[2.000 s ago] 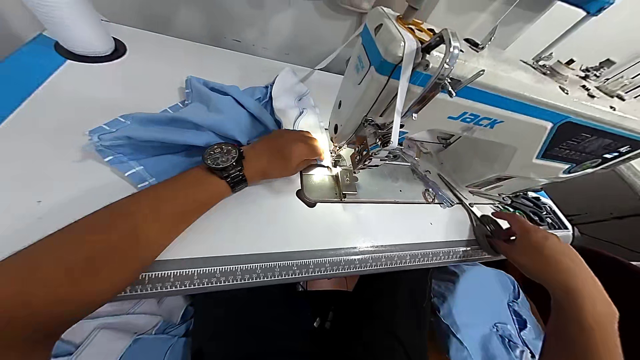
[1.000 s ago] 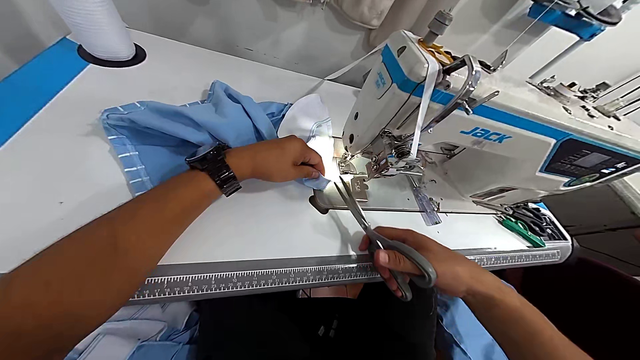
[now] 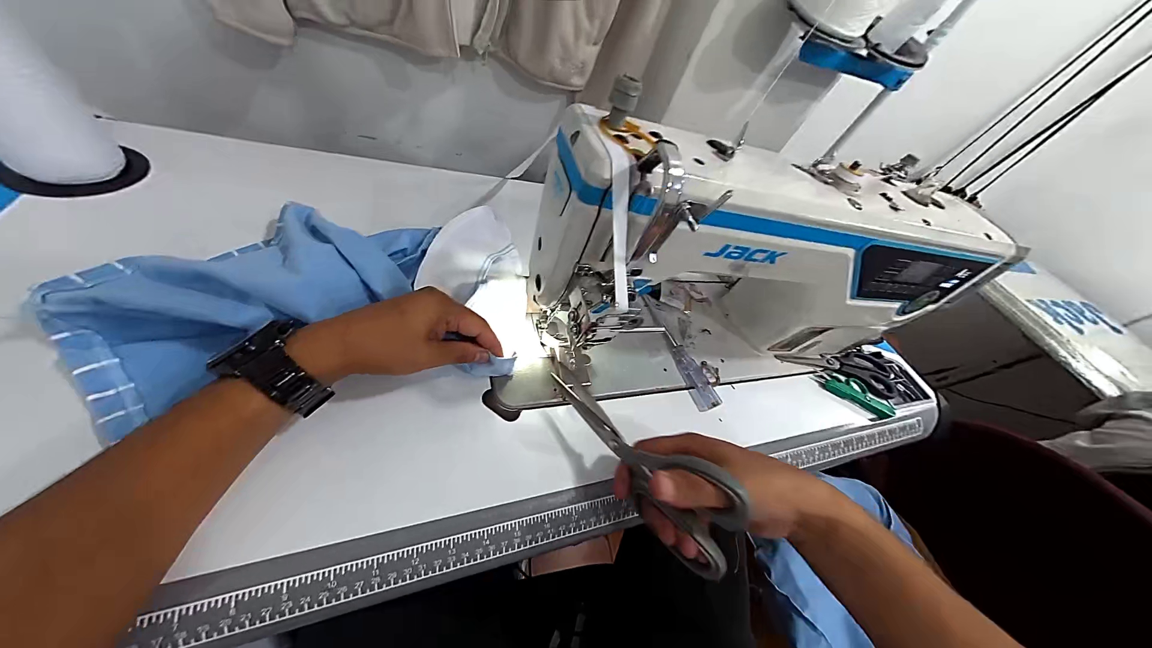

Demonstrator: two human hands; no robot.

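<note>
My left hand (image 3: pixel 414 333), with a black watch at the wrist, pinches the edge of a light blue and white fabric piece (image 3: pixel 225 279) beside the needle area. My right hand (image 3: pixel 693 490) grips grey-handled scissors (image 3: pixel 621 441). Their blades point up and left, tips close to the presser foot (image 3: pixel 562 333) of a Jack sewing machine (image 3: pixel 765 243). The fabric's white part (image 3: pixel 472 256) lies left of the machine head, lit by its lamp. A white tape (image 3: pixel 619 225) hangs down the front of the head.
A ruler strip (image 3: pixel 450 558) runs along the table's front edge. Green thread snips (image 3: pixel 855 396) and dark-handled scissors (image 3: pixel 877 373) lie at the right end. A white thread cone (image 3: pixel 54 108) stands at the upper left. More blue fabric (image 3: pixel 819 576) hangs below the table at right.
My right hand has brought the scissors from the table's right side to the needle area. My left hand stays on the fabric left of the needle. The view has shifted.
</note>
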